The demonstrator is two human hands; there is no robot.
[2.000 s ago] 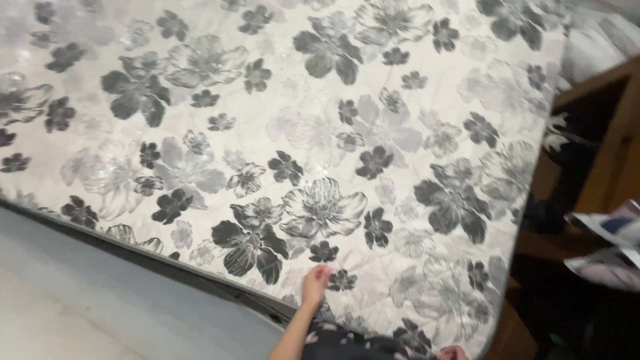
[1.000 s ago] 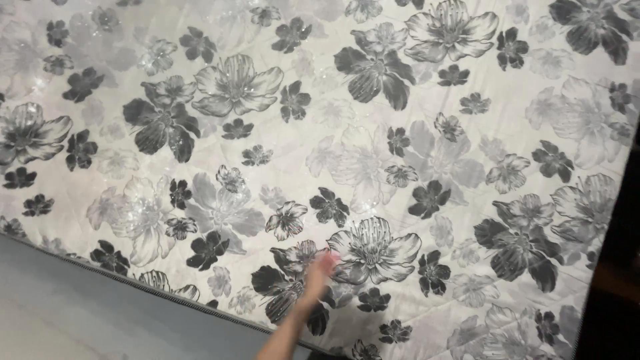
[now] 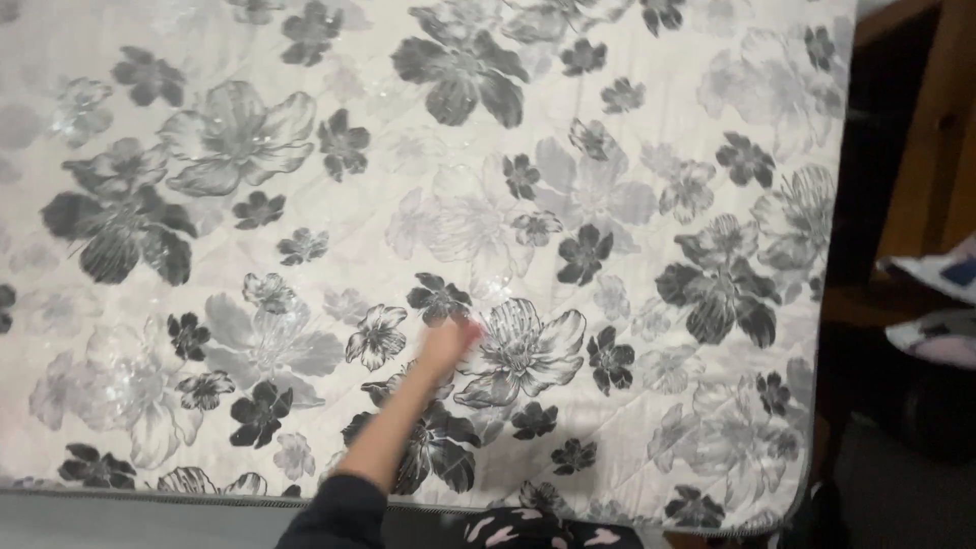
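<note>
A mattress with a white quilted cover (image 3: 366,252), printed with grey and black flowers, fills most of the view. My left hand (image 3: 448,345) reaches in from the bottom edge, its dark sleeve at the forearm, and is over or on the cover near a large outlined flower. It is motion-blurred, with a red spot at the fingertips that I cannot make out, so whether it holds anything is unclear. My right hand is out of the frame. Dark piping (image 3: 427,506) runs along the cover's near edge.
Dark clothing with pink marks (image 3: 534,528) shows at the bottom edge, against the mattress. Wooden furniture (image 3: 934,130) stands at the right. Below it, white packets or fabric pieces (image 3: 934,335) jut in. A pale grey surface (image 3: 114,522) lies at the lower left.
My left hand has moved from close to the near edge farther in over the cover. My right hand, at the bottom edge two seconds ago, is out of view. The view has shifted.
</note>
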